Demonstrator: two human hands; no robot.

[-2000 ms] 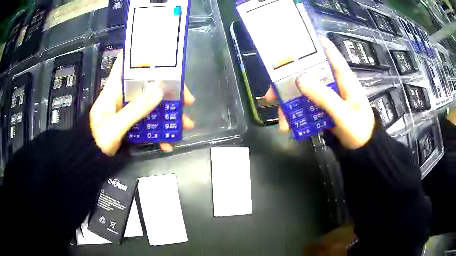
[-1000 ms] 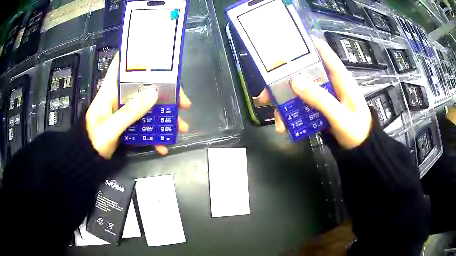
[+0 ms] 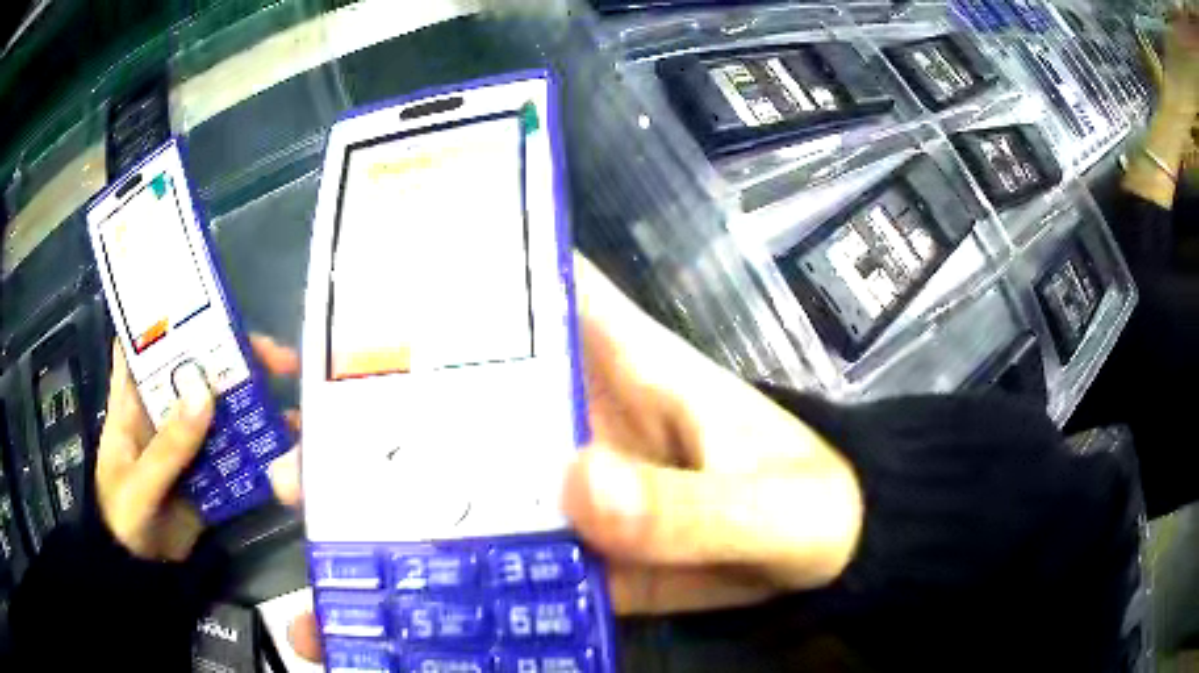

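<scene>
My right hand holds a keypad phone upright, close to the camera, screen lit white with an orange patch; its lower keys are cut off by the bottom edge. My left hand holds a second keypad phone, smaller in view at the left and tilted, its screen also lit. The left thumb lies on its navigation pad. The right thumb is at the right edge of the near phone, beside the silver pad. A battery shows partly at the lower left.
Clear stacked trays with several open-backed black phones stand at the right. More phones lie in a tray at the left. Another person's hand and dark sleeve show at the far right edge.
The right phone has come much closer to the camera and moved left. The left phone has moved left and down and tilted. The view has shifted towards the right trays.
</scene>
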